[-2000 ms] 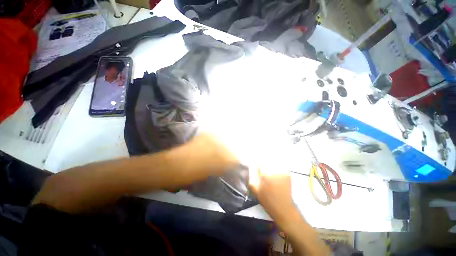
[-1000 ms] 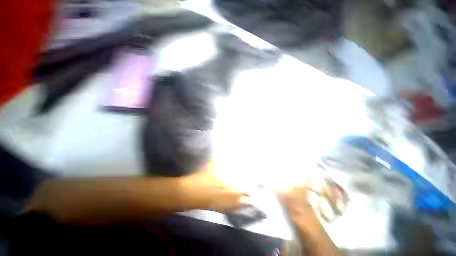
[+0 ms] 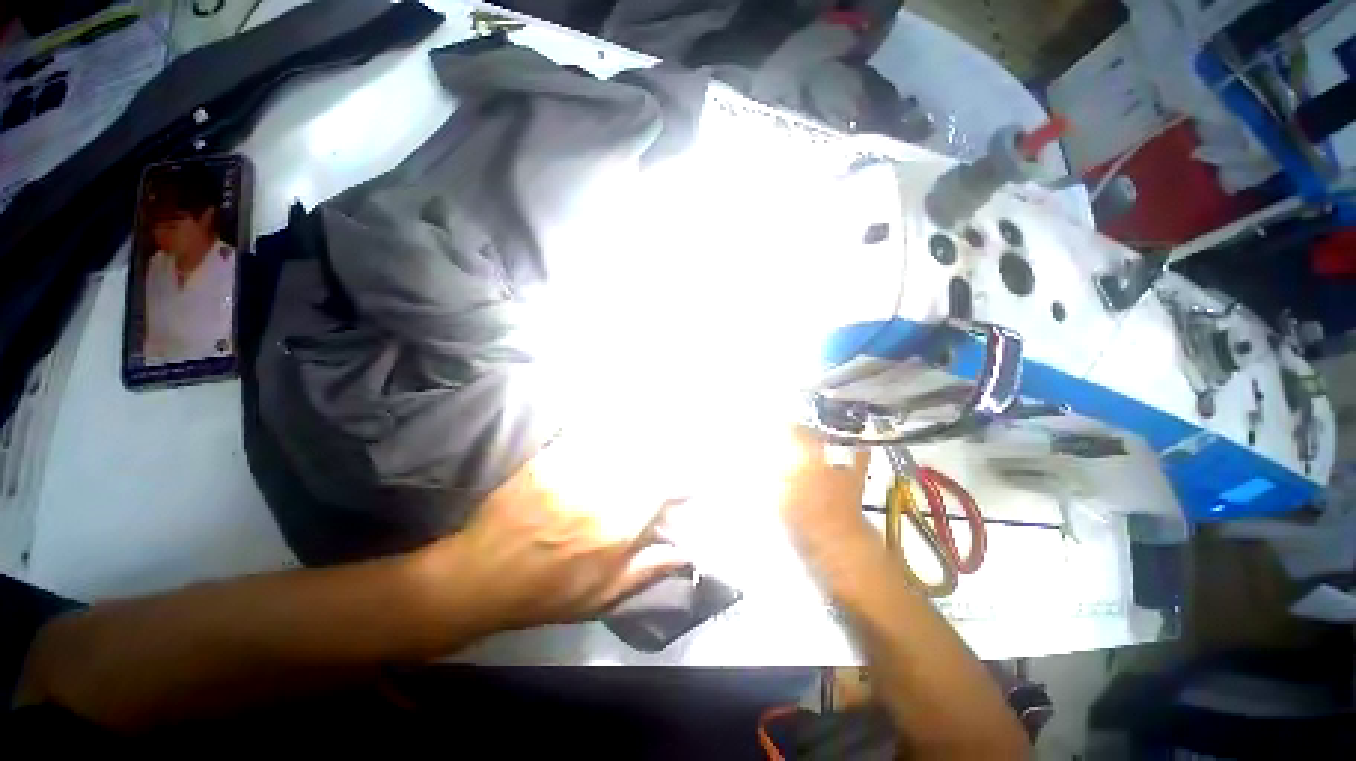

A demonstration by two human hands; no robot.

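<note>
The grey garment body lies bunched on the white table left of the machine, with a black edge along its left side. My left hand lies on the cloth near the table's front edge, its fingers partly lost in lamp glare. A dark flap of cloth shows below its fingers. My right hand is by the needle area, its fingertips hidden in the glare. The sewing machine has a white head and a blue stripe. The needle and presser foot are hidden by glare.
Scissors with yellow and red handles lie right of my right hand. A lit smartphone lies left of the garment. Dark grey strips lie beyond it. A dark garment pile sits at the far side.
The view has shifted, and the phone and garment appear further left. My left hand has its fingers more spread over the cloth. The dark flap remains near the front edge.
</note>
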